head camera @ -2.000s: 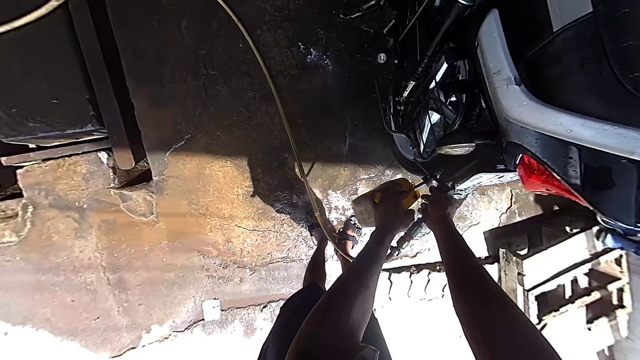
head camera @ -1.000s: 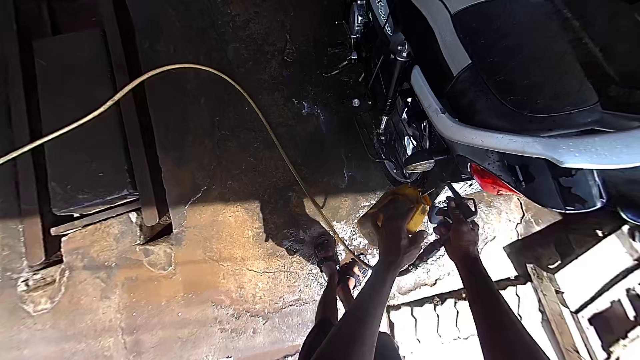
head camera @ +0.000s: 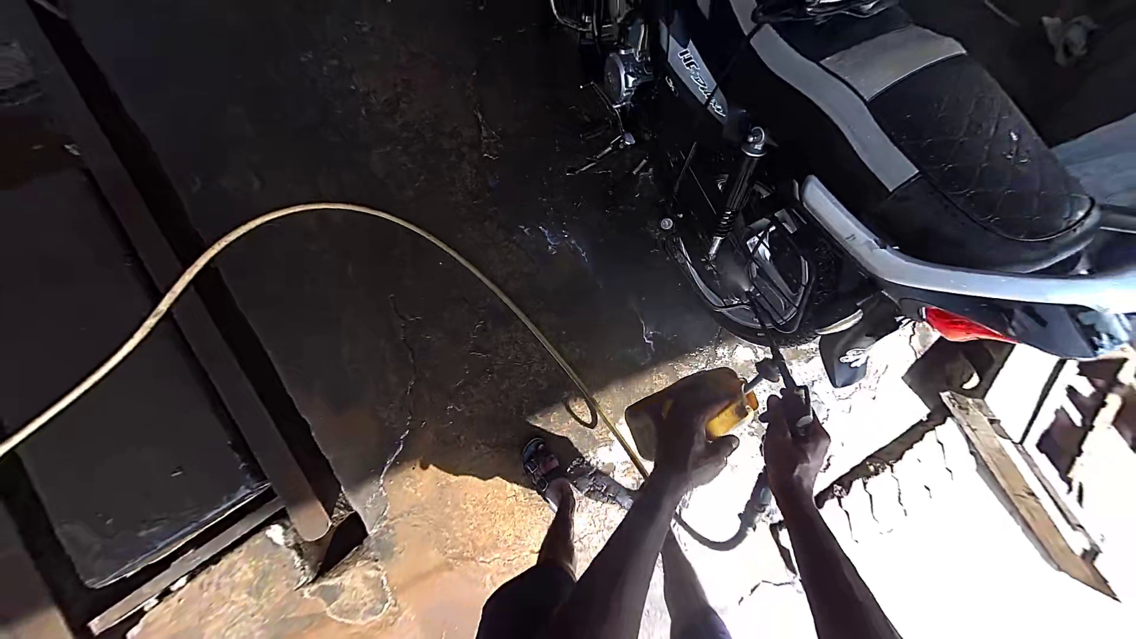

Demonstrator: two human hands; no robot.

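Observation:
My left hand (head camera: 692,439) grips a yellow plastic jerrycan (head camera: 652,415), which is tilted with its spout toward my right hand. My right hand (head camera: 796,444) is closed around a dark spray gun (head camera: 785,377) whose thin lance points up at the rear wheel. A dark hose (head camera: 737,537) curves below the hands. The motorcycle (head camera: 967,133), with a black seat, pale grab rail (head camera: 861,244) and red tail light (head camera: 963,325), stands at the upper right. A fine mist shows by its rear wheel (head camera: 781,275).
A long pale yellow hose (head camera: 404,222) arcs over the wet, cracked concrete floor (head camera: 497,231) to my feet. One sandalled foot (head camera: 540,466) shows below it. A wooden frame (head camera: 1021,488) lies at the lower right, and a dark metal gate or panel (head camera: 115,355) stands at the left.
Mist now shows by the rear wheel, where none was plain before. Both hands still hold their things near the rear of the motorcycle. The view has shifted to show more of the seat.

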